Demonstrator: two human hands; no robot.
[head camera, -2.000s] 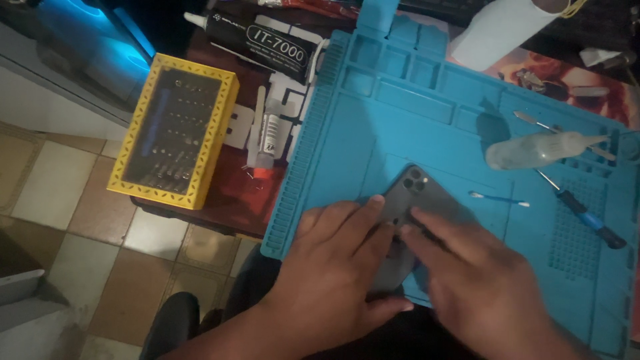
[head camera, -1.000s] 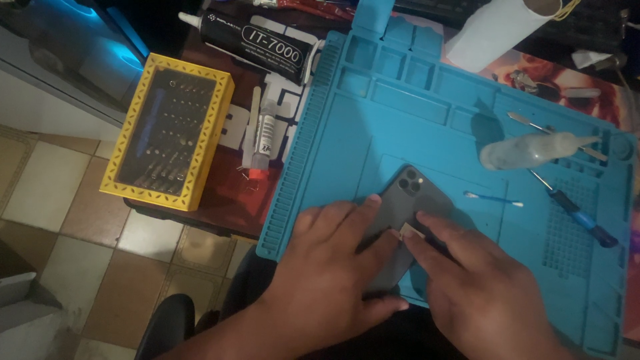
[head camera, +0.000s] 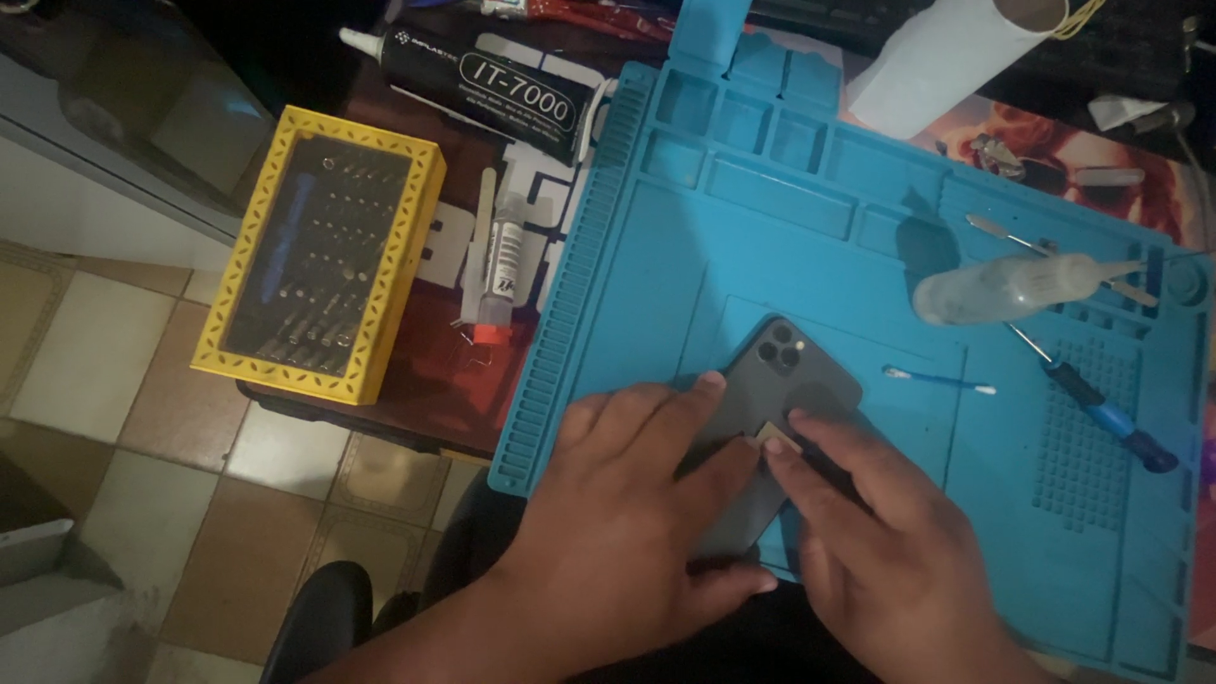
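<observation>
A dark grey smartphone (head camera: 750, 380) lies back up, camera lenses at its upper end, on a blue silicone repair mat (head camera: 646, 275). Over its left side rests my left hand (head camera: 636, 503), gripping the phone by its edges, one fingertip near its middle. My right hand (head camera: 883, 532) has its fingertips on a small tan piece (head camera: 778, 439) lying against the phone's back; whether the piece is pinched or pressed cannot be told. To the right of the phone lies a cotton swab (head camera: 940, 381) with a blue stem. The phone's lower part is partly hidden by my hands.
Left of the mat are a yellow screwdriver bit case (head camera: 415, 256), a black adhesive tube (head camera: 484, 90) and a small clear tube with a red cap (head camera: 503, 275). On the right sit a translucent squeeze bottle (head camera: 1007, 288), a blue screwdriver (head camera: 1092, 404) and a metal spudger (head camera: 1007, 233). A white roll (head camera: 936, 66) stands behind.
The fingers of my right hand have shifted slightly on the phone's back, where the tan piece shows more plainly than two seconds ago. My left hand has stayed on the phone.
</observation>
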